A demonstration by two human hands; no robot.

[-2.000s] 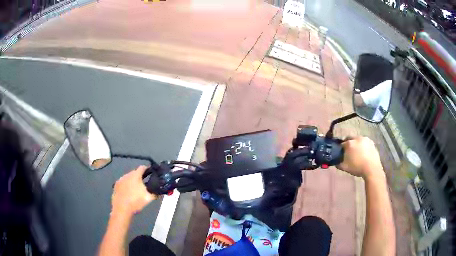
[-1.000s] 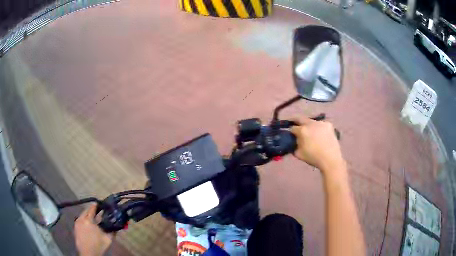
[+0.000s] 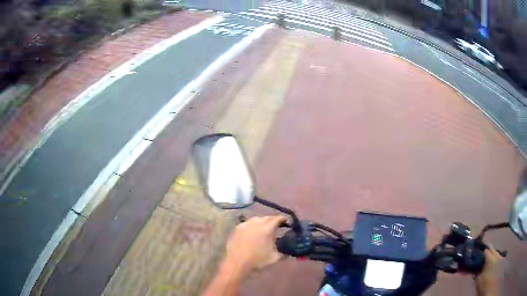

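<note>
The black handlebar [image 3: 332,245] spans the lower right of the view. My left hand [image 3: 257,240] is closed round the left grip, beside a black switch housing [image 3: 294,241]. My right hand [image 3: 491,270] is on the right grip, small and partly hidden by the right switch housing [image 3: 469,254]. The black dashboard [image 3: 390,234] shows glowing digits and a small battery icon. A white panel [image 3: 384,273] sits just below it. The left mirror [image 3: 225,170] shows a white shape. The right mirror [image 3: 520,214] is cut by the edge. A sliver of the printed bag [image 3: 328,289] shows.
Red paving [image 3: 358,133] lies ahead, with a yellowish strip [image 3: 254,104] along it. A grey lane with white edge lines [image 3: 124,118] runs at left. A zebra crossing [image 3: 323,26] and short posts are at the top. A white car [image 3: 477,52] is on the road at upper right.
The handlebar and both hands have shifted right and lower in view. The striped yellow-black base and the white numbered marker are gone. The grey lane and zebra crossing now show. Both hands stay on the grips.
</note>
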